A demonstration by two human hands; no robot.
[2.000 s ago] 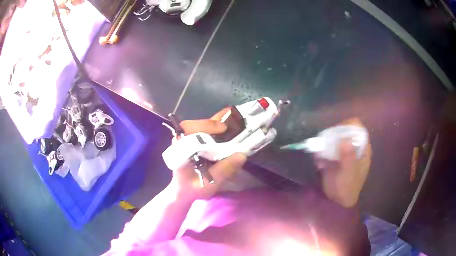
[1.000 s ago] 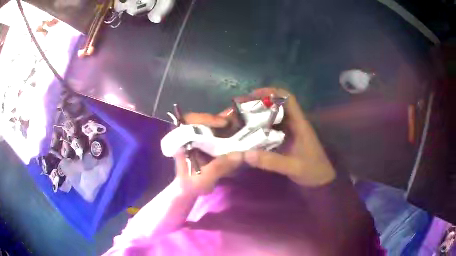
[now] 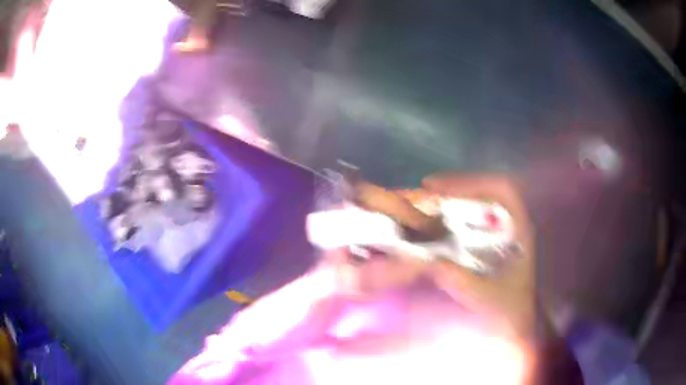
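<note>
The white toy scooter body [image 3: 350,228] is held in both hands in front of me, its red tail light [image 3: 493,219] at the right end. My left hand [image 3: 376,263] grips the front and middle of the body. My right hand [image 3: 496,286] wraps round the tail end. The dark handlebar at the front is blurred. The white glue bottle [image 3: 599,156] lies on the dark green bench [image 3: 466,90] at the right, apart from my hands. The frame is badly blurred, so small parts cannot be told.
A blue bin [image 3: 252,197] with black and white parts [image 3: 154,177] and a clear liner [image 3: 177,241] stands at the left. A glaring white sheet or liner [image 3: 75,83] lies beyond it. A white shape [image 3: 308,6] is cut off at the top edge. An orange stick [image 3: 663,233] lies far right.
The glue bottle has left my right hand and lies on the bench. My right hand has joined the left on the scooter body. The view has shifted, so things appear further right.
</note>
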